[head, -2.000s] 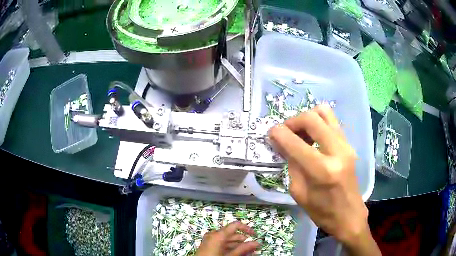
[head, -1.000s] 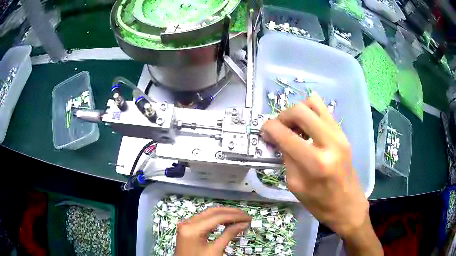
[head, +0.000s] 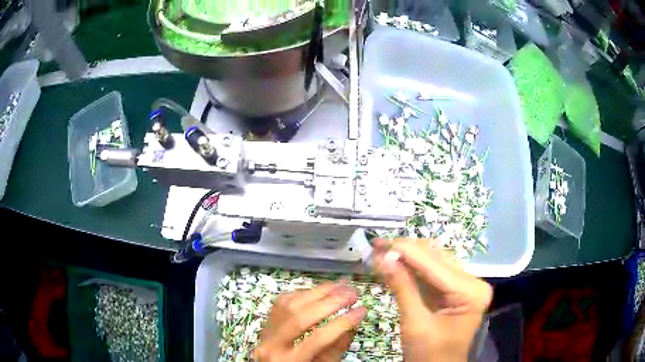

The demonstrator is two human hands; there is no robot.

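Note:
The near bin (head: 205, 304) is a translucent tub full of white-headed, green-stemmed small parts. My left hand (head: 311, 322) is over it with fingers curled; whether it grips a part cannot be told among the parts behind. My right hand (head: 435, 300) is blurred, at the bin's back right, below the machine's right end. Its thumb and finger pinch a small stemmed part, whose white head (head: 391, 259) shows at the fingertips. The silver loading fixture (head: 339, 180) is uncovered, with no hand on it.
The right bin (head: 520, 205) holds a loose pile beside and partly under the fixture. The bowl feeder (head: 254, 74) stands behind the machine, its metal track (head: 354, 92) running to the fixture. Clear boxes stand left (head: 76, 170) and right (head: 566, 230). A green crate (head: 152, 318) is lower left.
My right hand has left the fixture and moved down towards the near bin, uncovering the pile in the right bin. My left hand has shifted slightly right since the last frame.

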